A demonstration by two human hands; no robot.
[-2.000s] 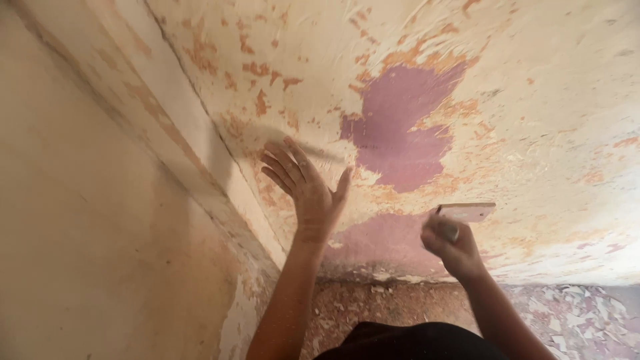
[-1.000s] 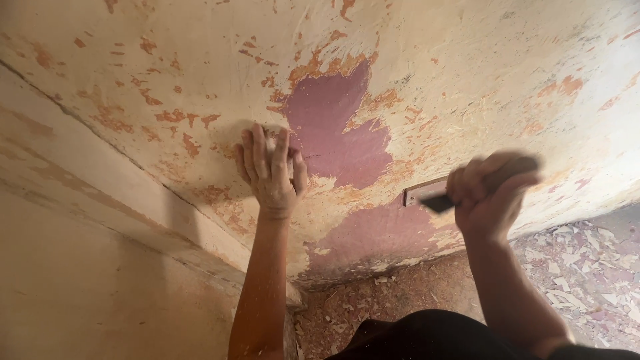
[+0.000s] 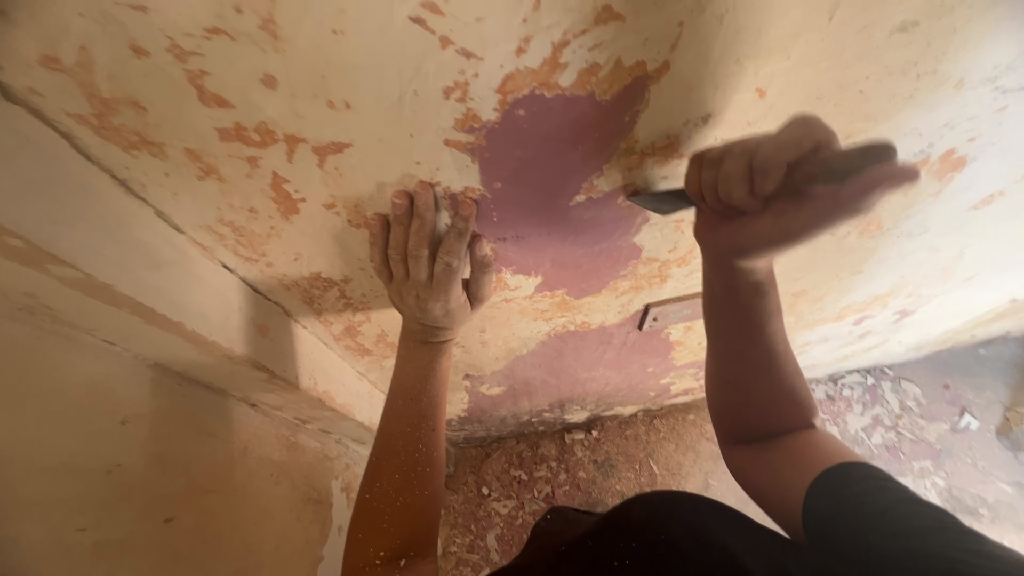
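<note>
My left hand (image 3: pixel 432 256) lies against the peeling wall (image 3: pixel 304 72), beside the left edge of a large purple patch (image 3: pixel 552 184), its fingers slightly apart. A pale area shows between its fingers; whether it is wall or a loose piece, I cannot tell. To the right, my right hand (image 3: pixel 768 188) is shut around the dark handle of a scraper (image 3: pixel 662 202), slightly blurred. The metal blade points left, over or near the purple patch's right edge; contact with the wall cannot be told.
A small wall plate (image 3: pixel 670 312) sits below the scraper, partly behind my right forearm. Another purple patch (image 3: pixel 584 364) shows lower on the wall. Paint flakes (image 3: pixel 872 408) lie on the floor at the wall's foot. A ledge-like band (image 3: pixel 184 280) runs diagonally along the left side.
My right hand, with the scraper, has risen from beside the wall plate to near the large purple patch. My left hand remains by that patch's left edge. The view has shifted.
</note>
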